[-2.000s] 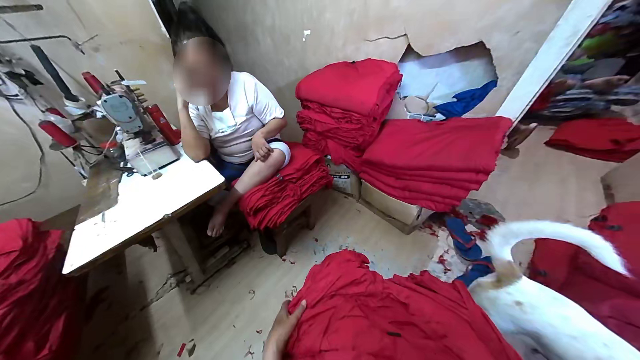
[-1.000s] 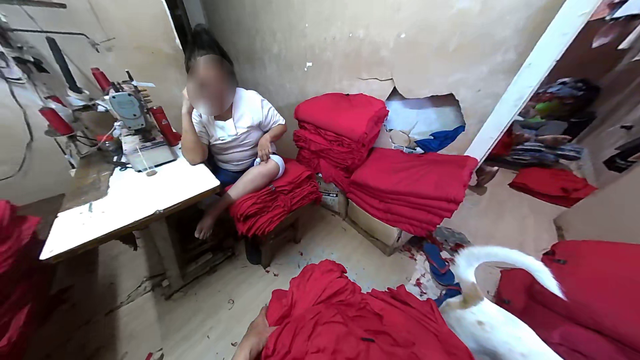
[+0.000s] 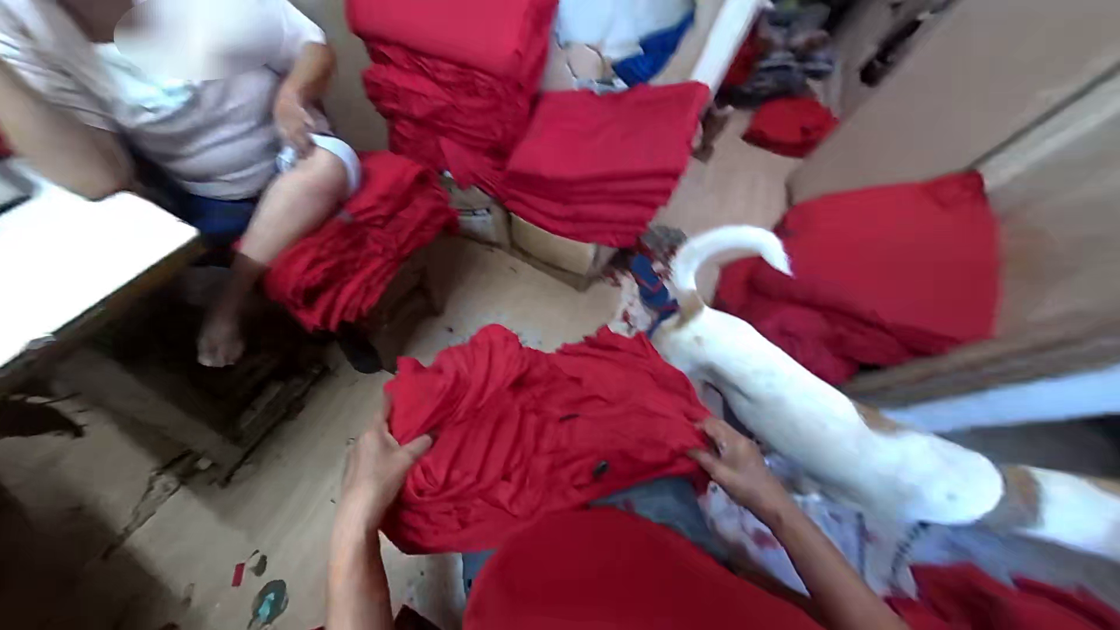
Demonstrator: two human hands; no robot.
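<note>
A bunched pile of red fabric (image 3: pixel 534 420) lies over my lap. My left hand (image 3: pixel 381 464) holds its left edge, the thumb on top and the fingers hidden behind the cloth. At the right edge my right hand (image 3: pixel 735 459) pinches the same fabric between thumb and fingers. Two small dark marks or bits show on the cloth.
A white dog (image 3: pixel 814 402) stands close by my right arm. A person (image 3: pixel 219 131) sits at the left by a white-topped table (image 3: pixel 87 254). Folded red cloth stacks (image 3: pixel 604 157) stand ahead, over cardboard boxes (image 3: pixel 556 245). More red cloth (image 3: pixel 892 262) lies at the right.
The view has tipped down and turned right. My right hand, unseen in both earlier frames, now shows on the fabric's right edge. My left hand is still at the left side of the cloth.
</note>
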